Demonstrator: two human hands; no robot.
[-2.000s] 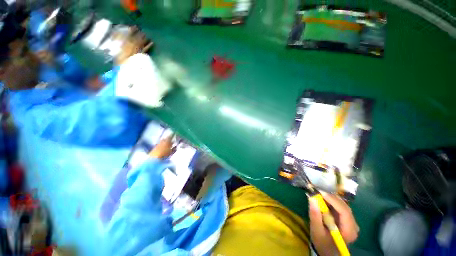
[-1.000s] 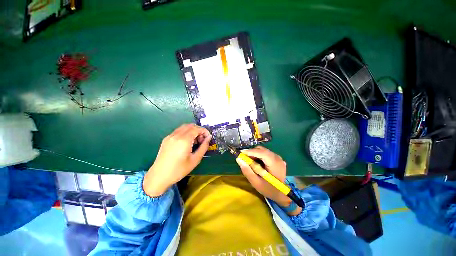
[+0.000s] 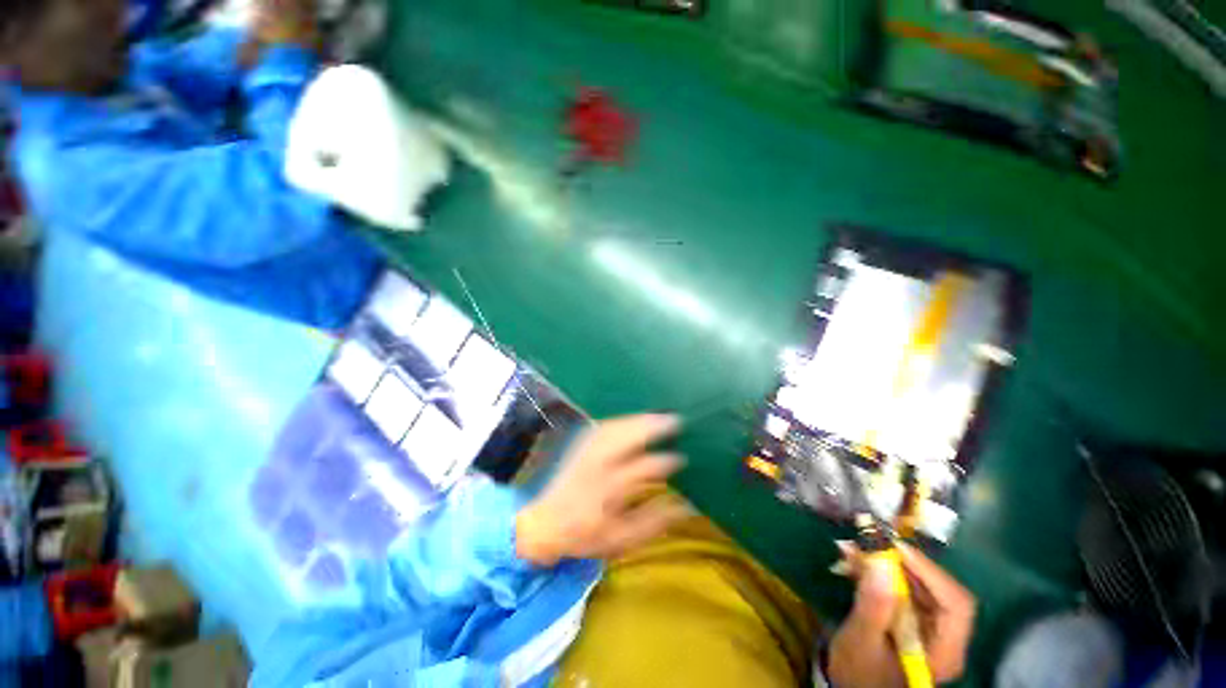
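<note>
The tablet assembly [image 3: 894,363] lies on the green bench right of centre, with a white middle and an orange strip. My right hand [image 3: 904,625] holds the yellow soldering iron [image 3: 912,648] at the tablet's near end. Its tip is over the mainboard [image 3: 823,477], but blur hides whether it touches. My left hand [image 3: 605,491] is away from the tablet, near the bench edge, blurred, with fingers apart. No held thing shows in it. A thin pale line, perhaps solder wire [image 3: 476,307], shows beyond it.
A battery tray [image 3: 420,383] is below the bench edge at left. A white roll-like object [image 3: 360,145] and a red wire heap [image 3: 598,128] lie farther off. Another tablet [image 3: 988,67] is at the back. A fan [image 3: 1143,518] and grey round object [image 3: 1062,655] are right. A person in blue [image 3: 175,175] sits left.
The view has swung left and tilted. My left hand has moved away from the tablet toward the bench edge. My right hand still holds the iron at the tablet's near end.
</note>
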